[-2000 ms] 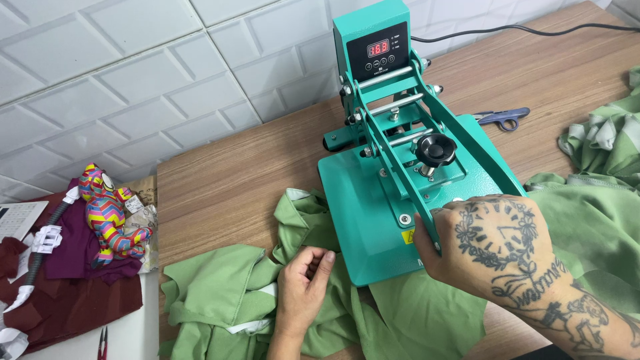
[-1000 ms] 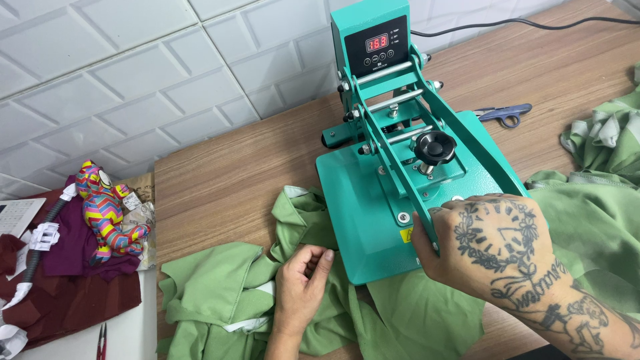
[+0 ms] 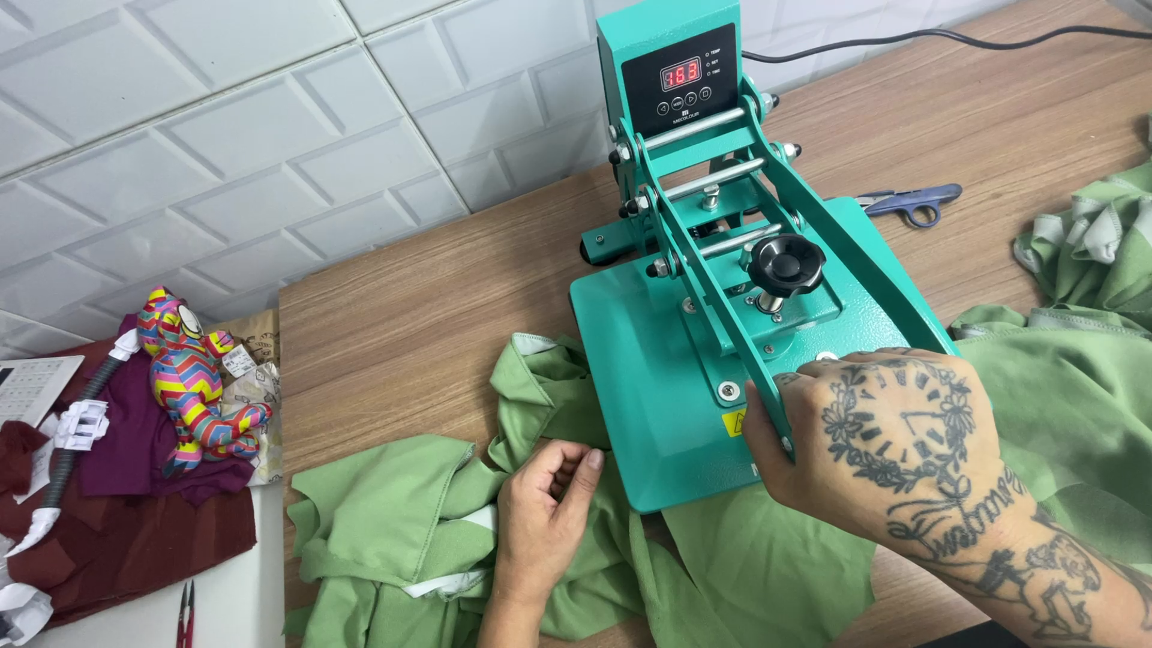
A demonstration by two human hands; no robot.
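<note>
A teal heat press (image 3: pixel 630 360) stands on the wooden table with its upper plate down over part of a green fabric garment (image 3: pixel 387 513). Its display (image 3: pixel 681 74) is lit red. My right hand (image 3: pixel 882 432), tattooed on the back, is closed around the front of the press's lever handle; its fingers are partly hidden. My left hand (image 3: pixel 544 517) rests on the green cloth left of the plate, fingers curled, the thumb against them. Whether it pinches any cloth cannot be seen. A black round knob (image 3: pixel 786 266) sits on top of the press.
Blue-handled scissors (image 3: pixel 922 200) lie behind the press. More green fabric (image 3: pixel 1062 405) is heaped at the right. At the left are a colourful patterned plush toy (image 3: pixel 193 387), maroon and purple cloth (image 3: pixel 135 567), a white keyboard (image 3: pixel 34 387) and tweezers (image 3: pixel 185 616). A black cable (image 3: pixel 900 38) runs behind.
</note>
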